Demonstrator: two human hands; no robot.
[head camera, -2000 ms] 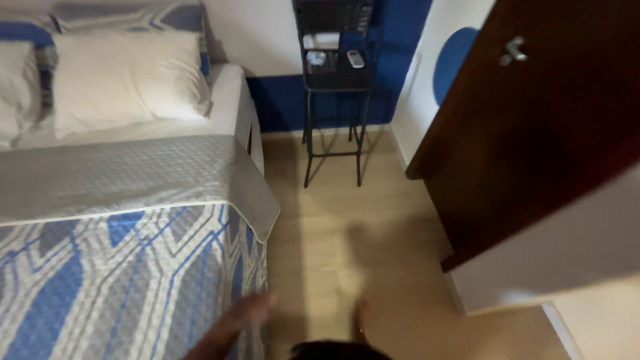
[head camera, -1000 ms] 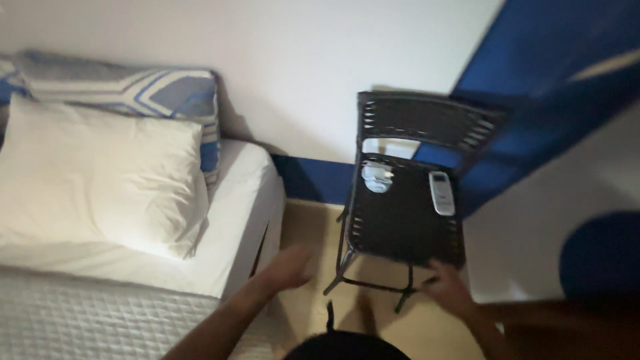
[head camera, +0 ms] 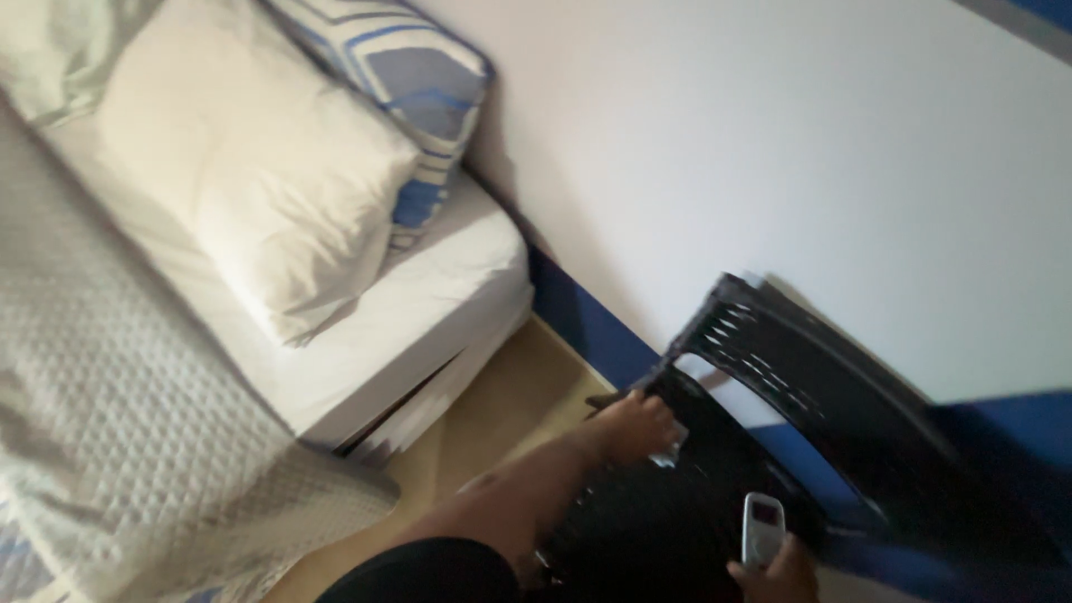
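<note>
Over the seat of a black chair (head camera: pixel 670 519), my left hand (head camera: pixel 641 427) has its fingers curled on a small crumpled, shiny clear or pale item (head camera: pixel 670 448), most of it hidden under the hand. My right hand (head camera: pixel 779 574), low in the view, holds the lower end of a white remote control (head camera: pixel 763 528) with a small dark display. The remote's upper end points toward the chair's backrest (head camera: pixel 821 360).
The bed with a white sheet (head camera: pixel 452 276), a white pillow (head camera: pixel 260 167), a patterned pillow (head camera: pixel 427 84) and a grey quilted cover (head camera: pixel 151 402) stands left. Behind the chair is the white and blue wall (head camera: pixel 712 151). Pale floor (head camera: pixel 477 419) lies between bed and chair.
Both hands have reached the chair seat. My left hand has closed on the crumpled item, and my right hand has taken hold of the remote; both things lay on the seat before. The view has tilted and come nearer.
</note>
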